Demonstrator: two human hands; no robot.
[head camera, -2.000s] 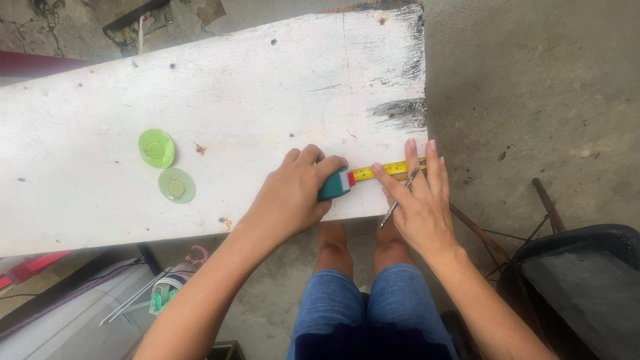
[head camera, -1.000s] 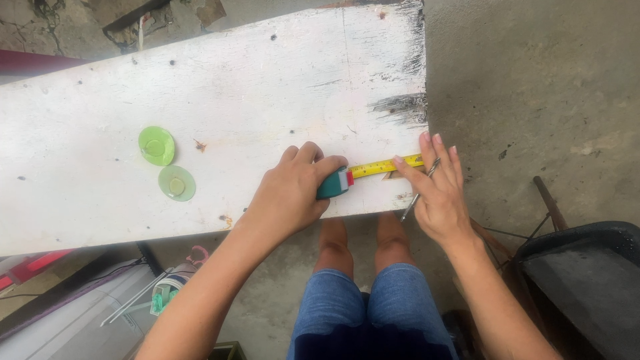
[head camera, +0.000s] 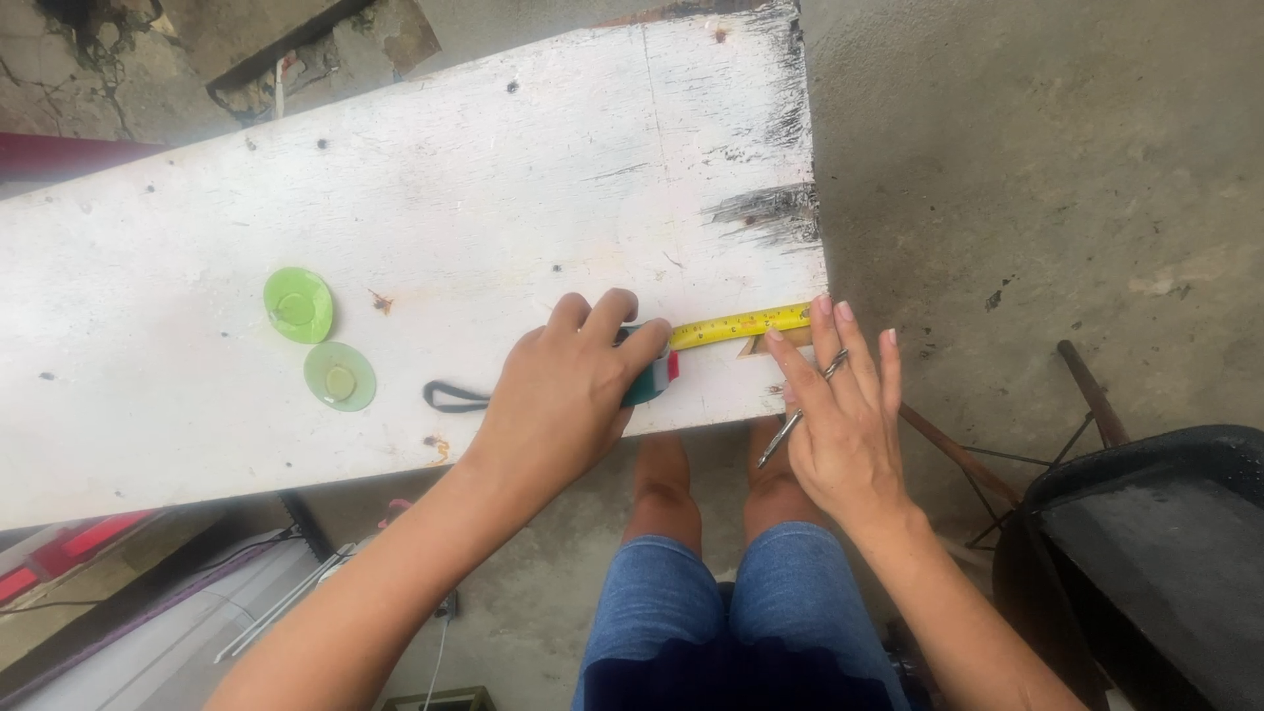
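My left hand (head camera: 568, 375) grips the case of a tape measure (head camera: 649, 383), dark green with a red and grey part, on a white painted wooden board (head camera: 474, 217). A dark wrist strap (head camera: 454, 397) trails from the case. The yellow blade (head camera: 741, 326) reaches to the board's right end, where the fingers of my right hand (head camera: 844, 405) press on its tip. A thin metallic pen-like tool (head camera: 780, 439) is threaded between those fingers. Under the blade lies a small brown wedge-shaped patch or piece (head camera: 790, 340); which one I cannot tell.
Two round green discs, one bright (head camera: 299, 304) and one paler (head camera: 340, 376), lie on the board at left. A black wheelbarrow-like tray (head camera: 1155, 533) stands at lower right on the concrete floor (head camera: 1037, 178). White rods (head camera: 281, 602) and red items (head camera: 89, 543) are below the board at left.
The tape case has turned and the wrist strap now shows behind my left hand. My right hand has shifted rightward since the oldest frame, with its fingertips at the board's end.
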